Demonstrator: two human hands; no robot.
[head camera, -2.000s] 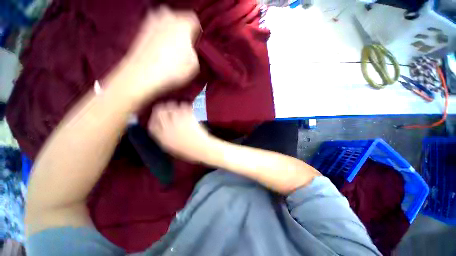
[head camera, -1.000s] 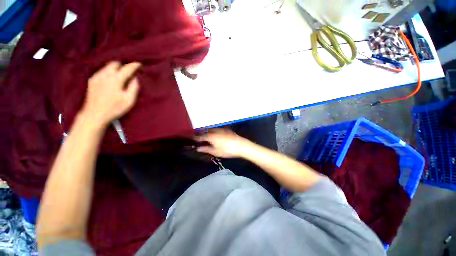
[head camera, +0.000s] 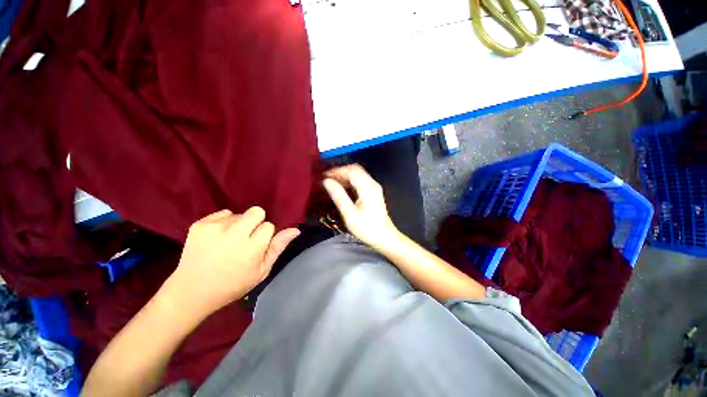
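Observation:
The dark red garment fabric (head camera: 232, 101) covers the left of the table and hangs over its front edge towards the lap. My left hand (head camera: 225, 260) is at the fabric's lower edge, its fingers curled on the cloth and its thumb pointing right. My right hand (head camera: 360, 205) is at the fabric's right edge, just below the table edge, with its fingertips on the cloth and partly hidden by it.
Yellow-green shears handles (head camera: 508, 23), small blue and orange snips (head camera: 585, 43), a checked bundle (head camera: 597, 17) and an orange cord (head camera: 642, 58) are at the table's right. A blue crate (head camera: 639, 225) with dark red pieces stands on the floor, another crate (head camera: 670, 186) beyond.
My left hand has moved down and right towards the lap, and the fabric now reaches lower. My right hand has moved slightly up and right. The view has shifted, so the table sits higher.

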